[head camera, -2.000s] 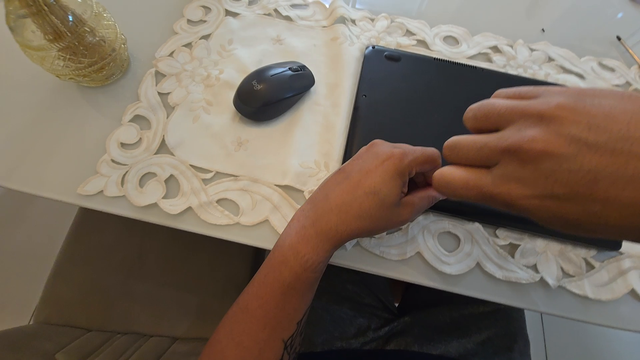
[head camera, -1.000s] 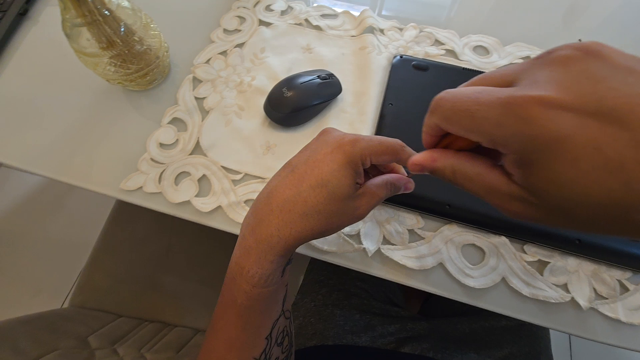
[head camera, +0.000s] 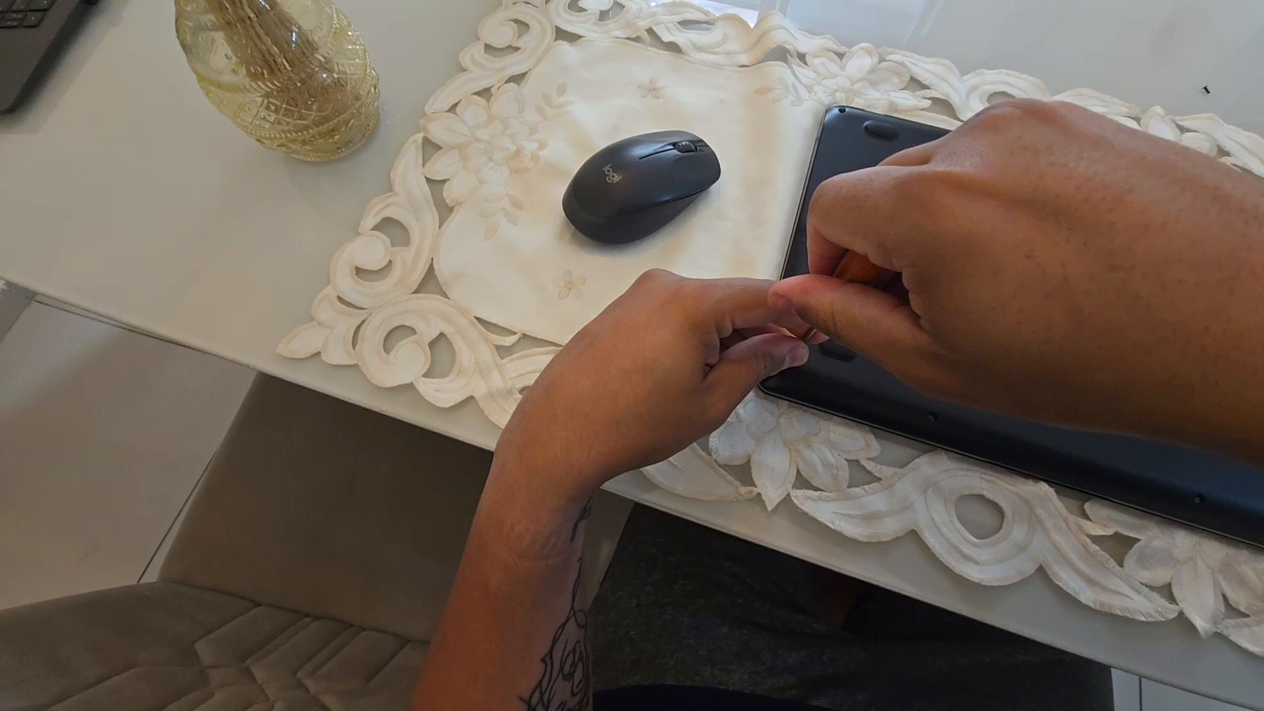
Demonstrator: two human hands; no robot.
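A black laptop (head camera: 1066,449) lies underside up on a white cutwork placemat, its screw holes and rubber feet showing. Above its near left corner my right hand (head camera: 1017,267) is closed around a small orange handle (head camera: 861,269), probably a screwdriver's; the fingers hide most of it. My left hand (head camera: 662,365) meets the right fingertips at that corner, thumb and forefinger pinched together around the tool's lower end, which is hardly visible. Left of the laptop a dark Logitech mouse (head camera: 640,188) rests on the placemat.
A yellowish glass vase (head camera: 296,89) with dried stems stands at the upper left, near the corner of another laptop (head camera: 35,44). The placemat (head camera: 405,341) reaches close to the table's front edge. A brown upholstered chair (head camera: 316,513) is below. A tiny dark piece (head camera: 1206,90) lies at the far right.
The view has shifted left. My left hand's fingers have gone from near the right fingertips to touching them at the laptop's corner since one second ago.
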